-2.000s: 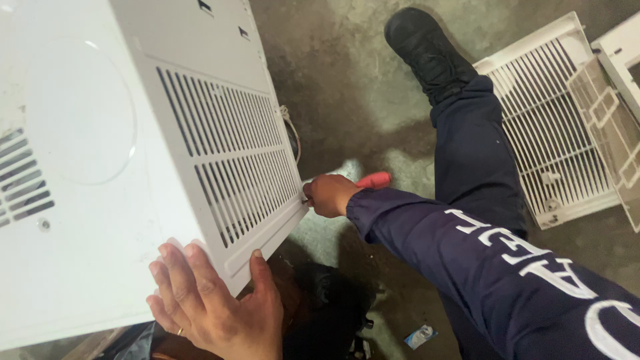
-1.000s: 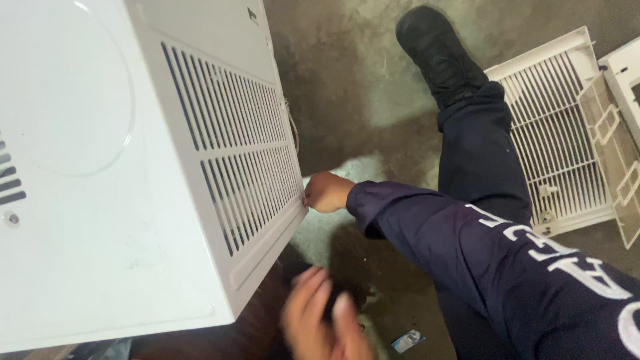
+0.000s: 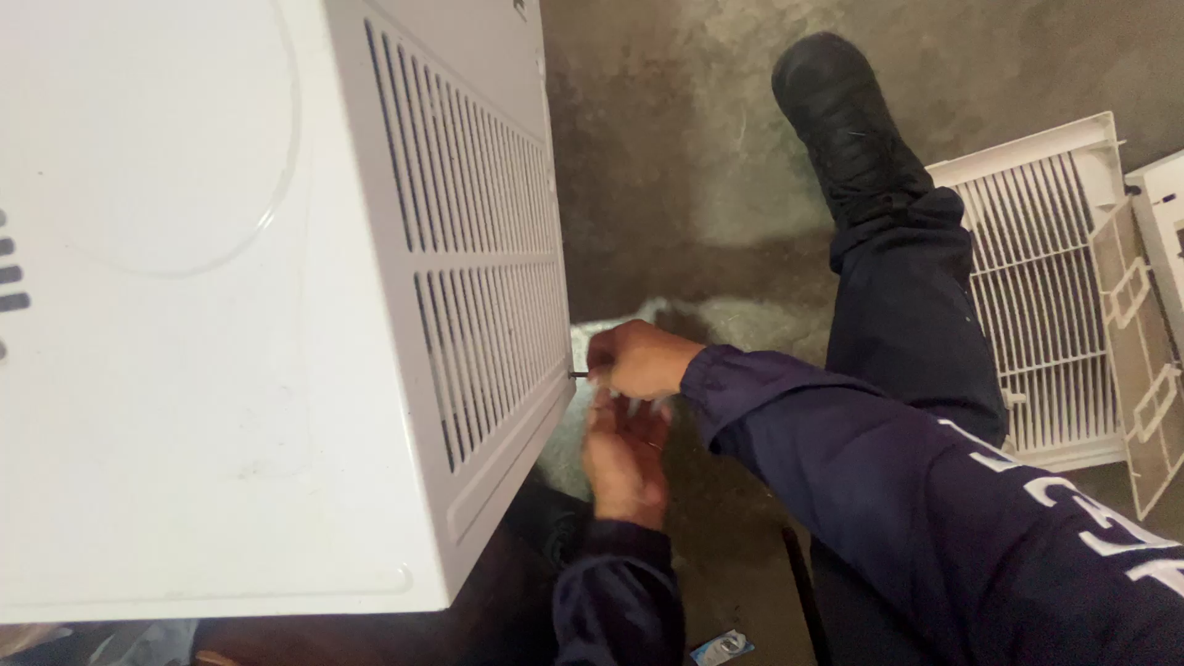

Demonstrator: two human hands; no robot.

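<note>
A white louvred metal housing, likely of an air conditioner [image 3: 361, 398], fills the left side. My right hand [image 3: 646, 359] is closed around a tool at the housing's lower right edge; only a thin dark shaft [image 3: 580, 375] shows, its tip at the edge. In an earlier frame a red handle sticks out behind that hand. Just below it my left hand [image 3: 629, 462] is raised palm up, blurred, with fingers near the right hand. Whether the left fingers hold anything is hidden by blur.
Right of my dark-clad leg and black shoe [image 3: 837, 120] lie a white slatted grille [image 3: 1045, 305], a filter frame [image 3: 1133, 351] and part of a white panel [image 3: 1167, 199]. A small printed packet [image 3: 721, 647] lies on the concrete floor [image 3: 666, 139].
My left hand has left the housing's lower corner and moved right, to just below my right hand. My right hand stays by the housing's right edge.
</note>
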